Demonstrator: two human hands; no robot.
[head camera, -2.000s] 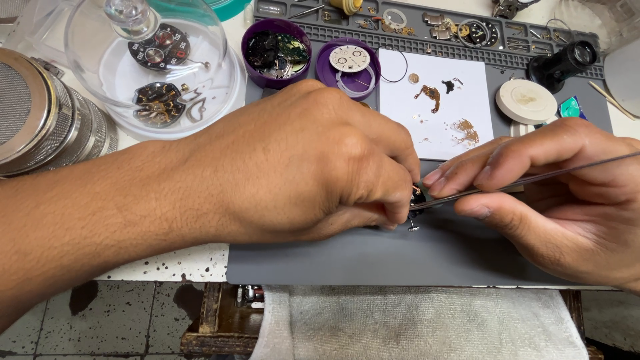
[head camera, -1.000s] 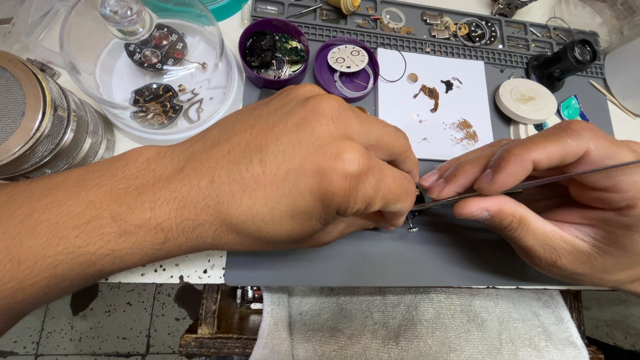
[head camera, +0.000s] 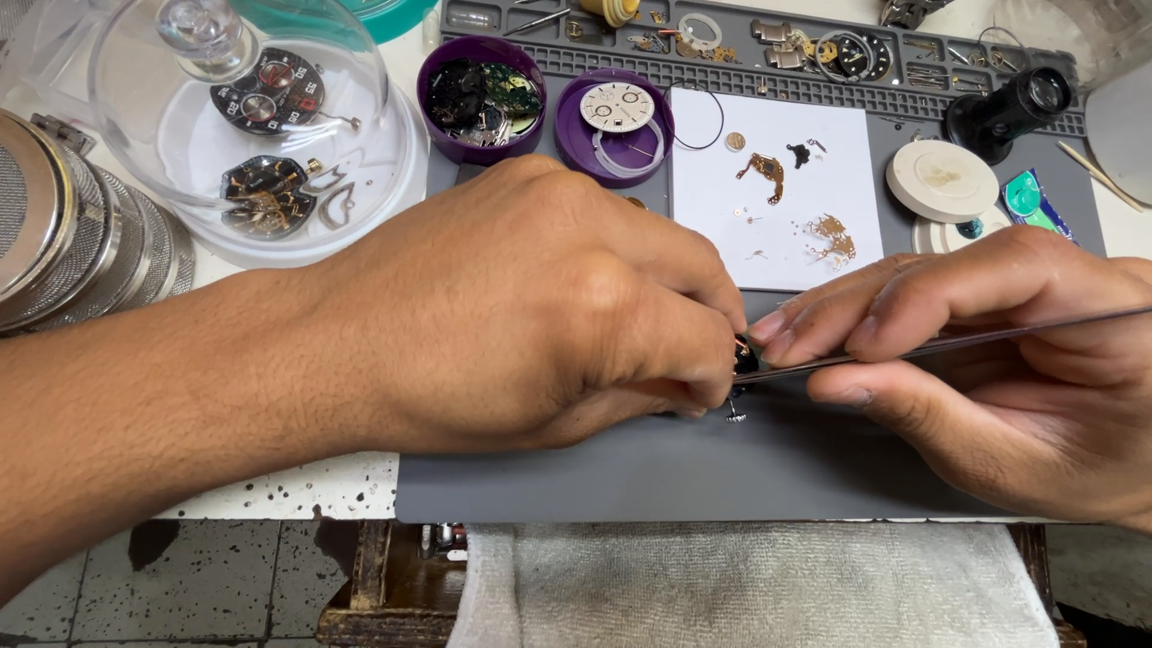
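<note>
My left hand is curled around the left side of a small dark watch movement, hiding most of it. Its fingertips are bent out of sight, so what they grip cannot be told. A crown on its stem sticks out below the movement. From the right, my right hand pinches thin metal tweezers between thumb and fingers, their tip at the movement. A white sheet with small brass-coloured watch parts lies just beyond, on the grey mat.
A clear dome covering watch movements and stacked mesh baskets stand left. Behind are purple cups with watch parts and a grey compartment tray. A black loupe and round white lid are back right; a towel hangs in front.
</note>
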